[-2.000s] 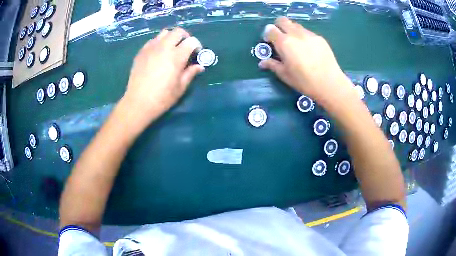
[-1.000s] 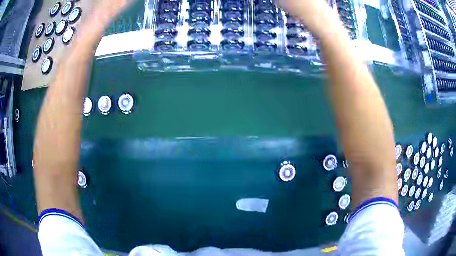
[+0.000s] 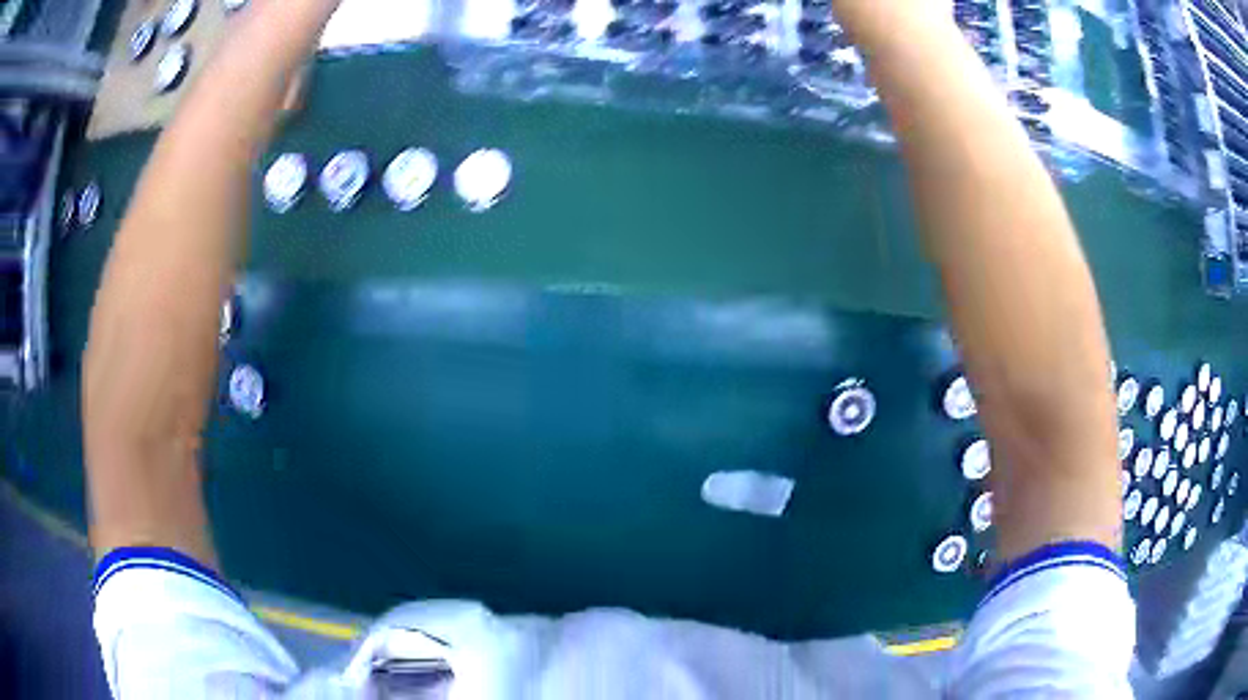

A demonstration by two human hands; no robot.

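Both my hands are cut off by the top edge; only my forearms show, reaching up at left and right. The clear tray lies at the far side, its top cut off, with dark stacked parts standing in its channels. Four round parts lie in a row on the green mat, right of my left forearm. One round part lies alone at right of centre. A few more lie beside my right forearm, partly hidden by it.
A dense cluster of round parts lies at far right. A tan cardboard sheet with discs is at upper left. A whitish tongue-shaped piece lies on the near mat. Another filled tray is at upper right. Metal racking stands at far left.
Both hands have gone from above the near mat up past the top edge. The view has shifted, bringing the filled tray in and then partly out again.
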